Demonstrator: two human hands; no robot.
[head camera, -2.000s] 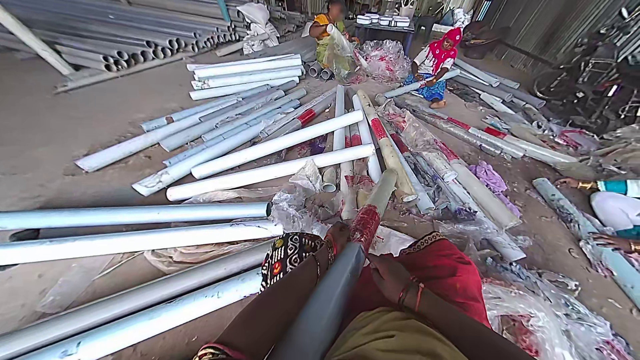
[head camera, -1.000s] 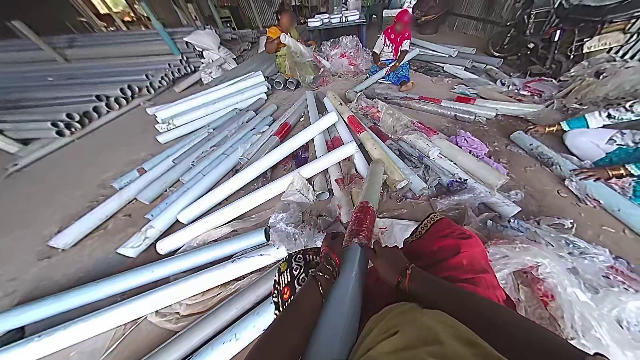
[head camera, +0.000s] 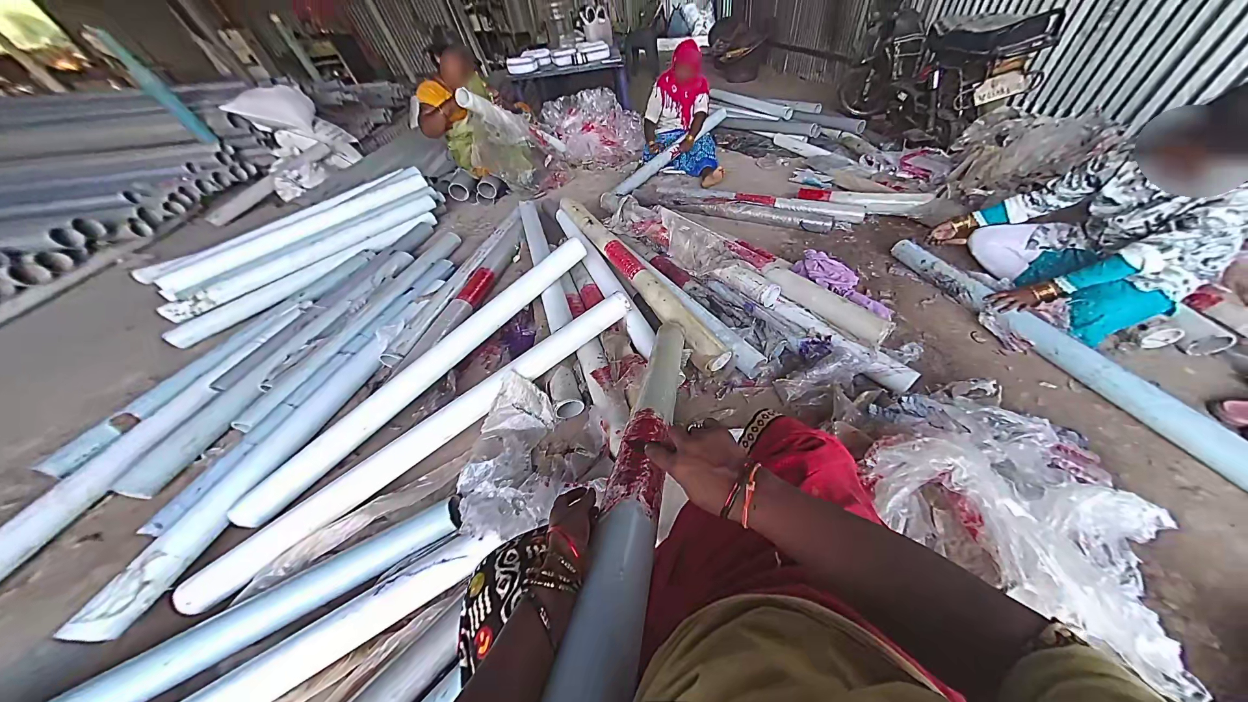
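Observation:
A grey plastic pipe lies lengthwise over my lap and points away from me, its far end resting near a cream pipe. Around its middle runs a band of torn red film or residue. My right hand is on that band from the right, fingers bent over the pipe's upper side. At the pipe's left side, just below the band, is my left hand; its fingers are partly hidden, so its hold is unclear. Crumpled clear plastic film lies left of the pipe.
Several white and grey pipes cover the floor at left. Loose plastic wrap is heaped at right. One person sits at right with a blue-grey pipe; two others sit at the back. A motorcycle stands by the corrugated wall.
My right hand has moved from beside the pipe up onto the red band. The pipe stays on my lap. The view has turned somewhat to the right since the earliest frame.

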